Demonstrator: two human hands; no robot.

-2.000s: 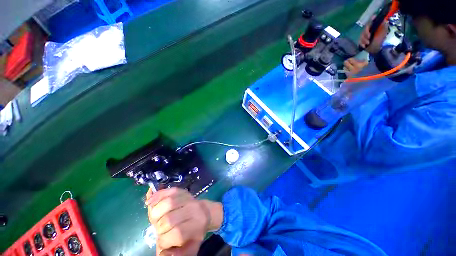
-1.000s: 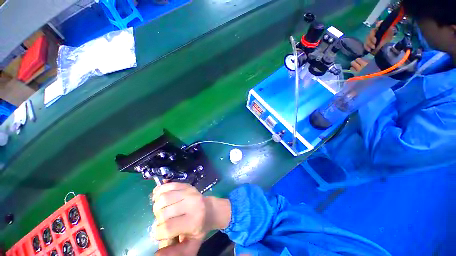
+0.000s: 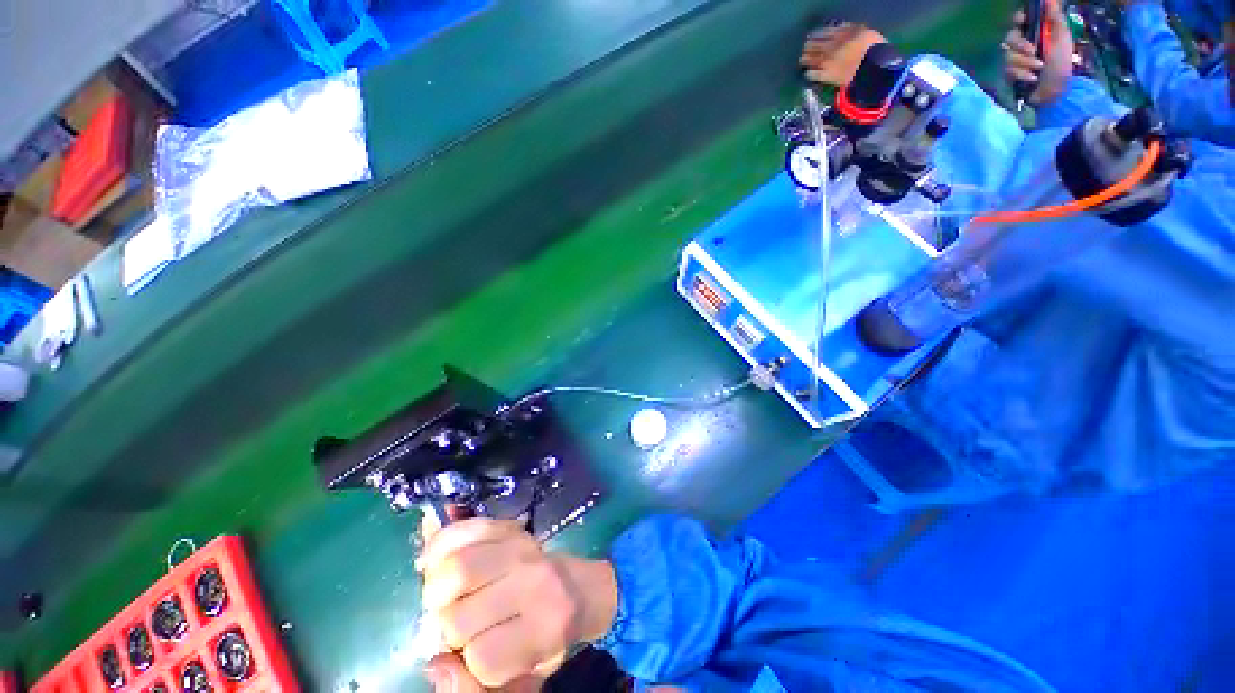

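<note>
The black toggle-clamp press fixture (image 3: 454, 454), with silver bolts and linkage, stands on the green bench left of centre. My right hand (image 3: 494, 596), bare below a blue cuff, is closed around the clamp handle at the fixture's near side and hides the grip. No round unit can be made out in the fixture. A strip of skin and a black patch show under my right hand at the bottom edge; I cannot tell whether they belong to my left hand. A red parts tray (image 3: 241, 575) at lower left holds several black-and-silver round units (image 3: 169, 619).
A small white disc-like thing (image 3: 649, 429) stands right of the fixture. A pale tube (image 3: 596, 391) runs to a blue controller box (image 3: 779, 298) with a pressure gauge (image 3: 807, 165). A coworker's blue sleeve (image 3: 1084, 325) is at right. A plastic bag (image 3: 264, 149) lies at upper left.
The view has shifted slightly. My right hand stays closed at the clamp handle. At right, the coworker has leaned away, and a hand now shows behind the regulator.
</note>
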